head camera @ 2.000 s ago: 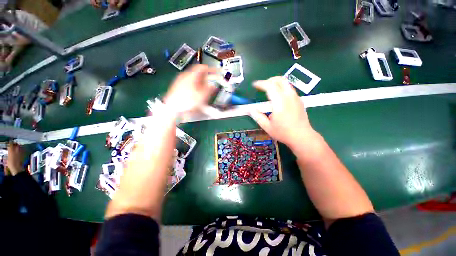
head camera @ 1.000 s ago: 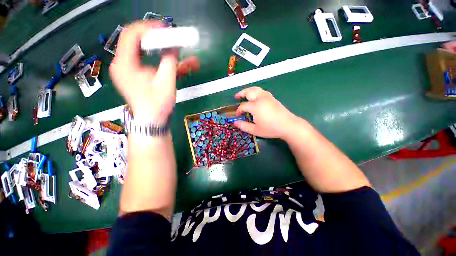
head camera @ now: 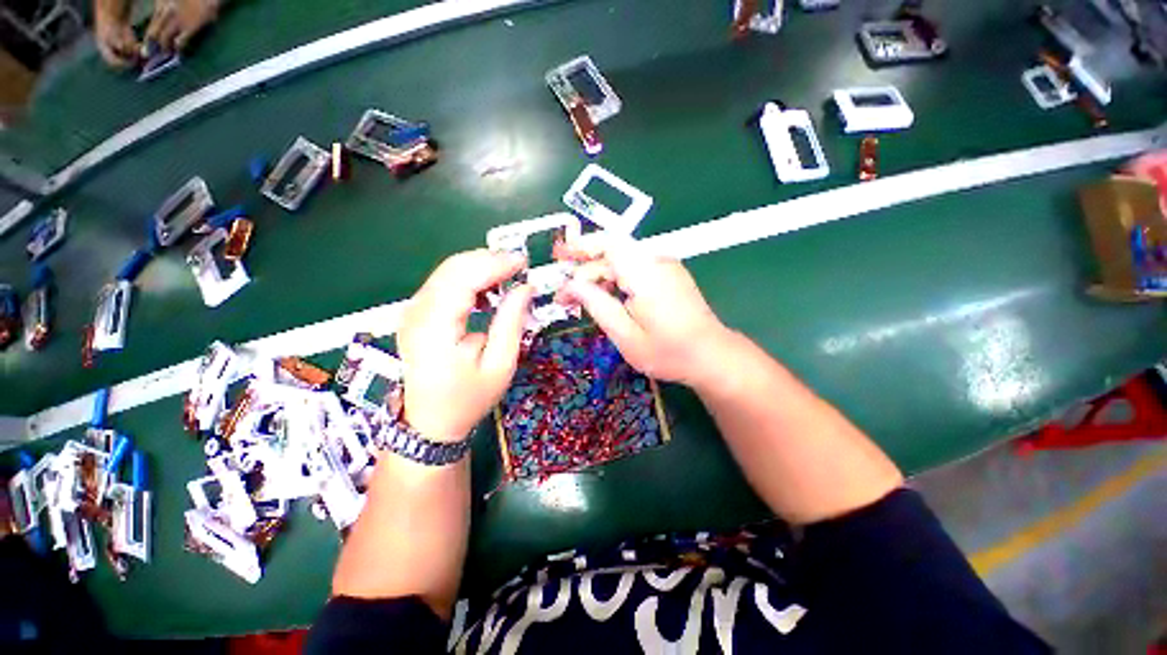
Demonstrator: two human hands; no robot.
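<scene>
A white housing (head camera: 517, 236) with a window is held between both hands above the far edge of the parts box. My left hand (head camera: 458, 343) grips its left side, thumb and fingers on it. My right hand (head camera: 650, 307) has its fingertips on its right side. My fingers hide part of the housing and what they touch inside it. The open parts box (head camera: 667, 418) lies just below, massed with blue-grey wired discs (head camera: 530, 436) and tangled red leads (head camera: 582, 407).
A housing heap (head camera: 292, 441) lies at left, with another heap (head camera: 90, 493) beyond it. Several housings lie across the green belt behind the white strip (head camera: 883, 202). A brown carton (head camera: 1111, 237) stands at far right. Another person's hands (head camera: 154, 28) show at top left.
My left hand has come down and toward the middle with the white housing. My right hand has moved up from the parts box to the housing.
</scene>
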